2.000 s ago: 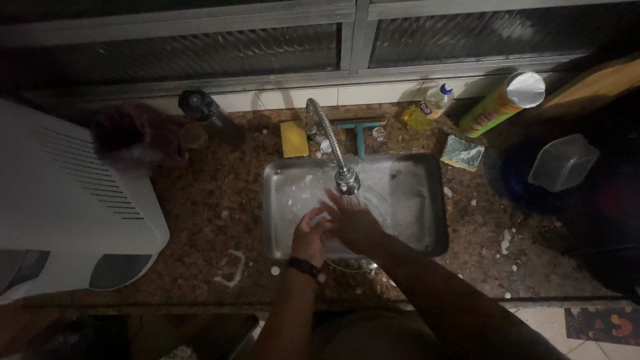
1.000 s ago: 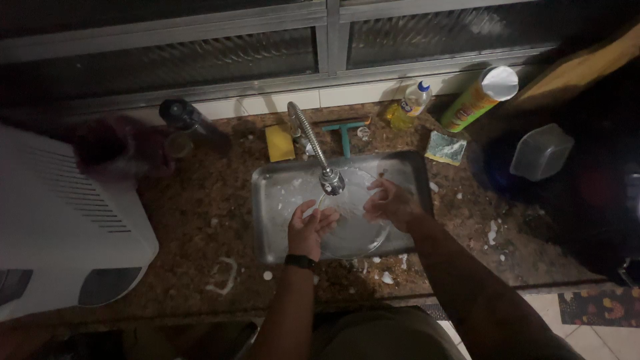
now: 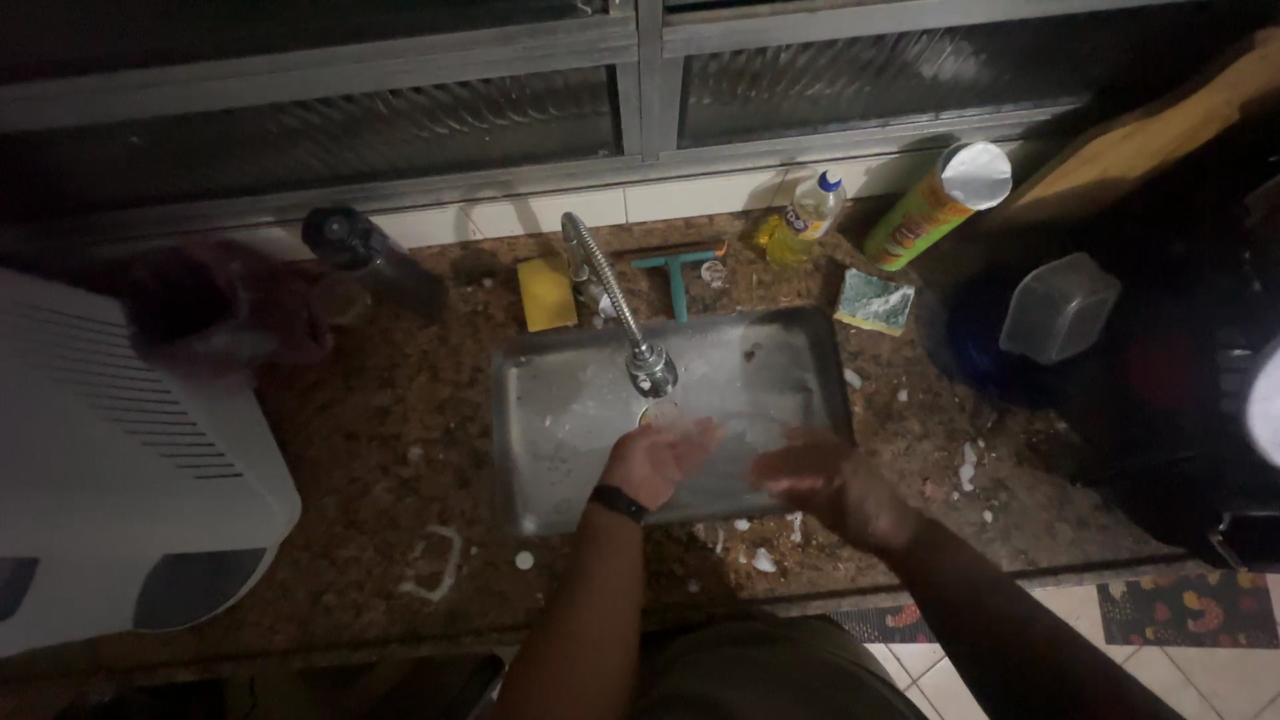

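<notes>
My left hand (image 3: 660,462) is over the stainless steel sink (image 3: 570,430), palm up with the fingers apart, just below the spray head of the spring-neck faucet (image 3: 652,370). Over the sink's right side is my right hand (image 3: 815,478), blurred, its fingers toward the left hand. The two hands are apart and neither holds anything that I can see. A dark band (image 3: 618,502) circles my left wrist. Part of the drain (image 3: 658,412) shows between faucet and left hand.
Behind the sink lie a yellow sponge cloth (image 3: 547,294), a teal squeegee (image 3: 678,280) and a dish soap bottle (image 3: 803,222). At right are a green scouring sponge (image 3: 875,300), a tall green canister (image 3: 930,210) and a clear plastic container (image 3: 1060,305). White foam spots the granite counter (image 3: 380,470).
Two seconds ago my hands were together under the faucet; they are now apart. The running water seen then does not show plainly now.
</notes>
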